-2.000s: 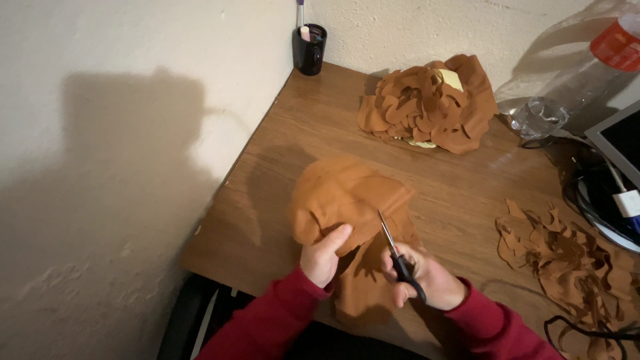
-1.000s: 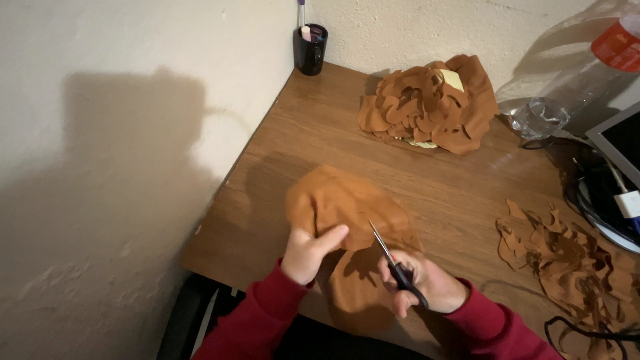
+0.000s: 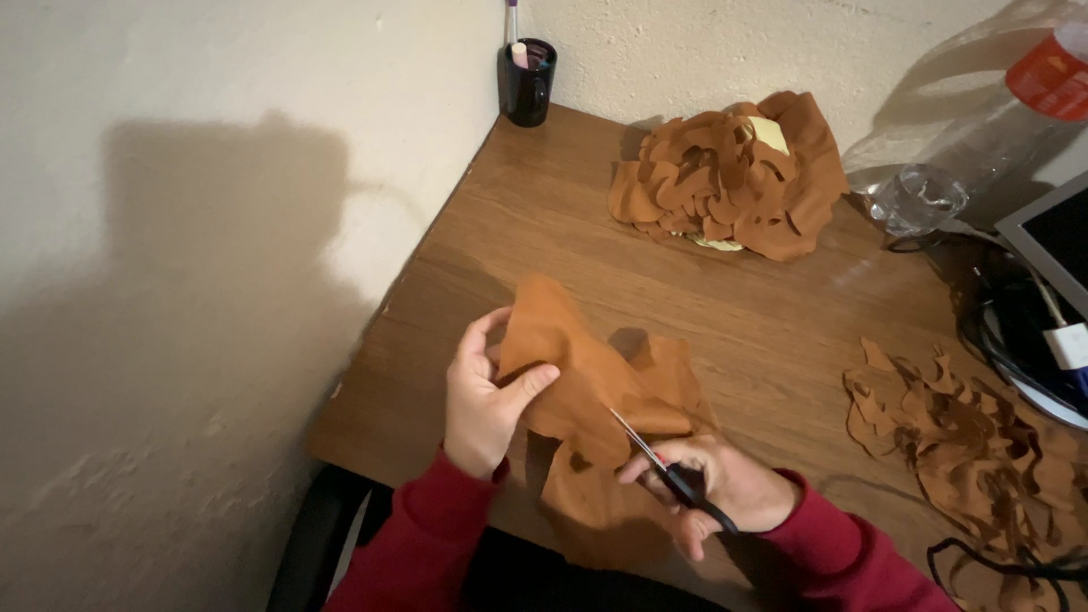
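My left hand [image 3: 493, 395] pinches a sheet of thin brown fabric-like material [image 3: 565, 365] between thumb and fingers at its left side. More of the sheet hangs down over the table's front edge. In my right hand [image 3: 722, 480] is a pair of scissors with black handles [image 3: 680, 484], its blades pointing up and left against the lower part of the sheet. The blades look nearly closed. Some of the fingers around the handles are hidden.
A pile of brown cut pieces [image 3: 722, 183] with pale yellow bits lies at the wooden table's [image 3: 476, 255] back. Narrow brown scraps [image 3: 969, 433] and a black cable [image 3: 977, 552] lie right. A black mug [image 3: 529, 85], a plastic bottle [image 3: 960, 161] and a grey-framed device [image 3: 1054, 238] stand near the walls.
My left hand has turned more upright and moved up, raising the left part of the sheet into a peak. The scissors have stayed in my right hand, by the sheet.
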